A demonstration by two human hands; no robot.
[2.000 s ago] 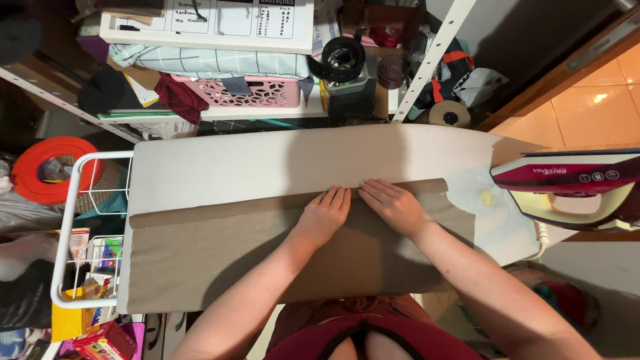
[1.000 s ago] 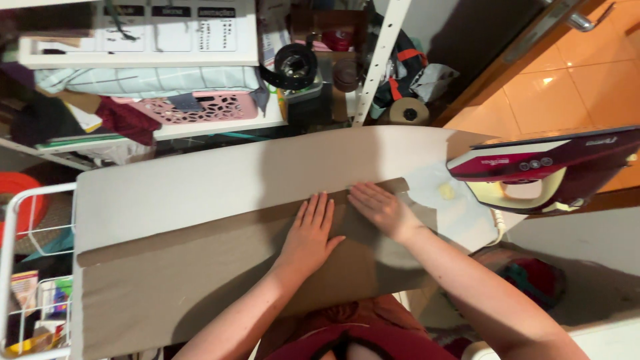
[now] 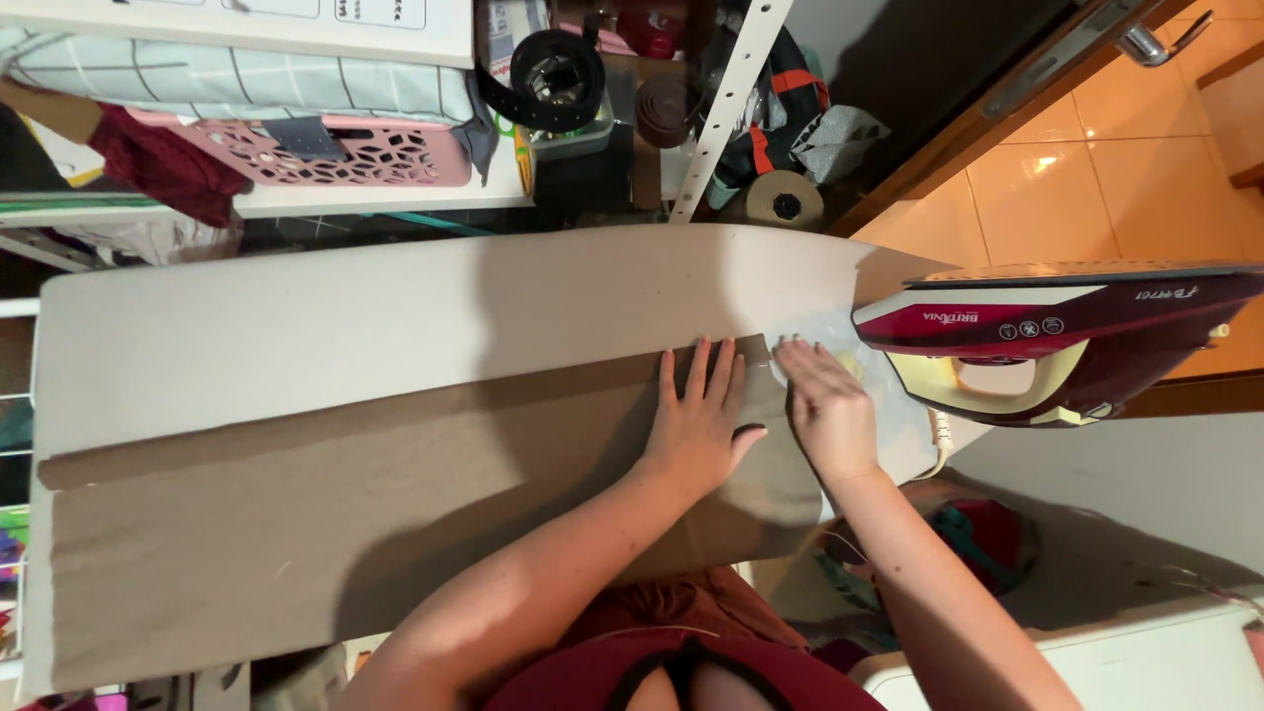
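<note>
A brown fabric panel (image 3: 296,513) lies along the near side of a pale ironing board (image 3: 375,326), with a folded strip along its far edge. My left hand (image 3: 696,420) rests flat on the fabric near its right end, fingers spread, fingertips at the folded edge. Just past the fabric's right corner, my right hand (image 3: 829,410) is on the board, fingers close together and a little bent; whether it pinches anything is hidden. To its right, at the board's narrow end, is a dark red and cream clothes iron (image 3: 1037,341), its cord hanging below.
Behind the board stands a white shelf with a pink perforated basket (image 3: 395,153), a coiled black belt (image 3: 558,79) and folded cloth. A perforated metal post (image 3: 731,109) rises at its end, near a cone of thread (image 3: 783,200). An open door (image 3: 997,109) is at the right.
Both hands have moved right along the folded edge to the fabric's right end. They are farther apart than two seconds ago, and my left hand's fingers are now spread. The view has shifted.
</note>
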